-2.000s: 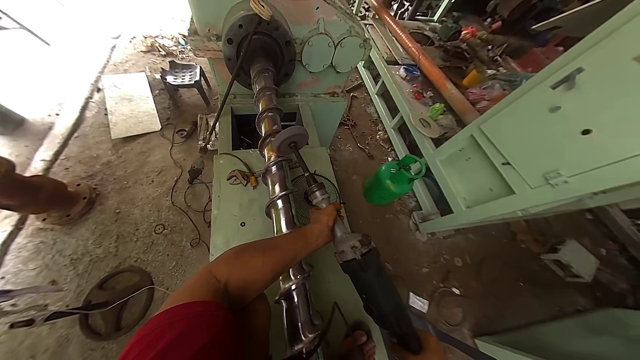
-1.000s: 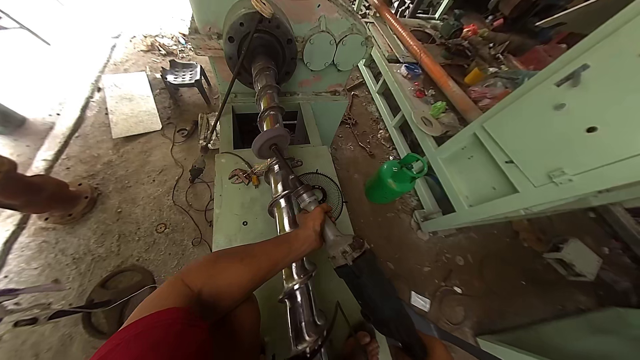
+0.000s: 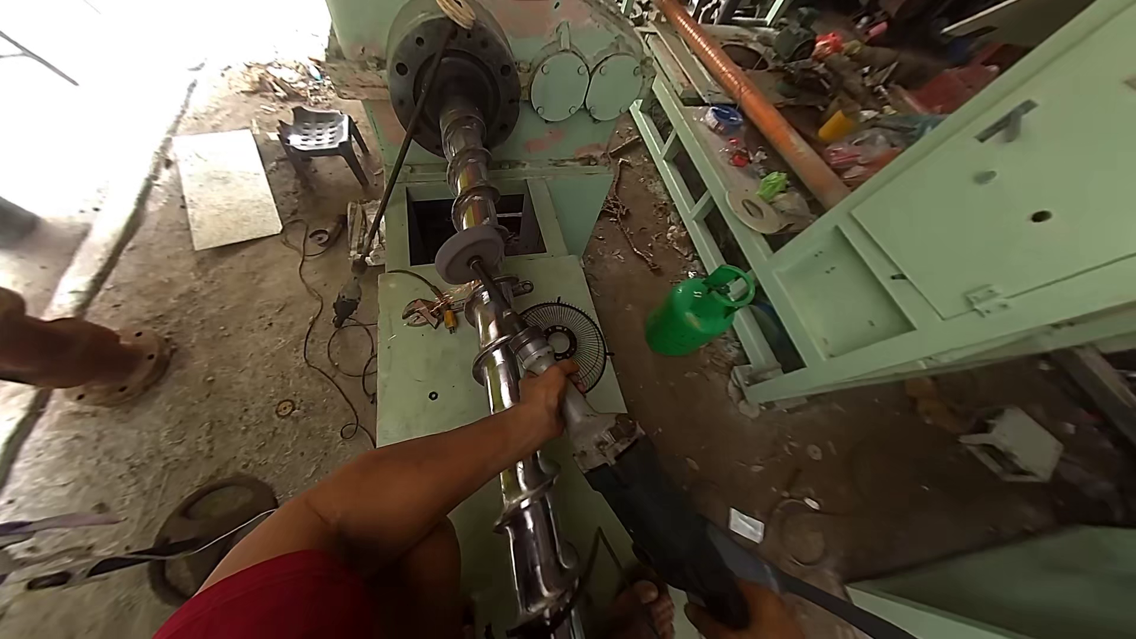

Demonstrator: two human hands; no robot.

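Observation:
A power grinder [image 3: 643,497] with a long metal neck lies diagonally across the lower middle. My left hand [image 3: 550,395] is closed around its metal neck. At the bottom edge my right hand [image 3: 750,612] grips the rear handle, partly cut off by the frame. The round grey grinding wheel [image 3: 469,255] at the tool's far end is over the polished steel extruder screw [image 3: 528,479]; whether it touches the metal cannot be told. The screw runs from a dark round flange [image 3: 454,75] toward me, above a pale green metal bench [image 3: 417,399].
A wire fan guard [image 3: 590,342] and an adjustable wrench [image 3: 422,312] lie on the bench beside the screw. A green gas cylinder [image 3: 688,318] stands on the floor to the right, near a green metal frame [image 3: 816,355]. Cables and a black plastic stool [image 3: 318,133] are at left.
The grinding wheel has moved along the screw, first toward me, then slightly back toward the flange. The fan guard, largely hidden earlier, shows more. Both hands keep hold of the grinder.

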